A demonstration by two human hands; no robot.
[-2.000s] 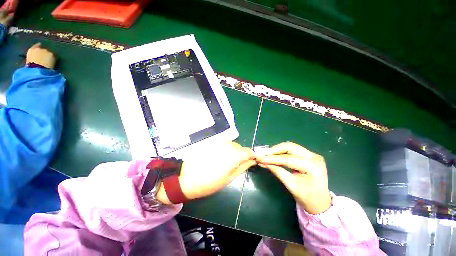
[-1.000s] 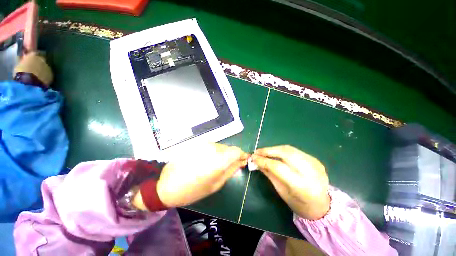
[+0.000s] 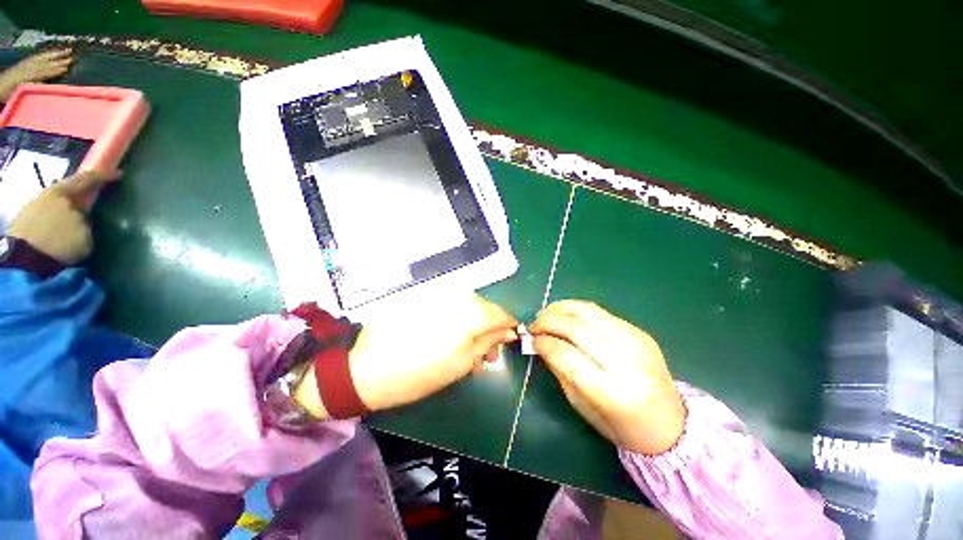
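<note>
My left hand (image 3: 422, 353), with a dark red band at the wrist, and my right hand (image 3: 607, 369) meet at the fingertips over the dark-green bench. They pinch a tiny white piece (image 3: 527, 340) between them; its details are too small to tell. Beyond my left hand, an open tablet (image 3: 391, 200) lies in a white foam tray (image 3: 264, 169). Its main board (image 3: 354, 118) is at the far end, and a large silver-white battery (image 3: 385, 206) fills the middle. Neither hand touches the tablet.
A co-worker's blue sleeve (image 3: 42, 348) and hands are at the left, with a red-orange foam tray (image 3: 121, 111) holding another tablet. Another red-orange tray (image 3: 253, 8) is on the green conveyor. A chipped metal edge (image 3: 634, 195) borders the bench. A blurred grey-clear stack (image 3: 908, 369) is at the right.
My fingertips have parted slightly, and the white piece shows between them. The co-worker's red-orange tray has come down onto the bench at the left. The white tray appears higher than two seconds ago.
</note>
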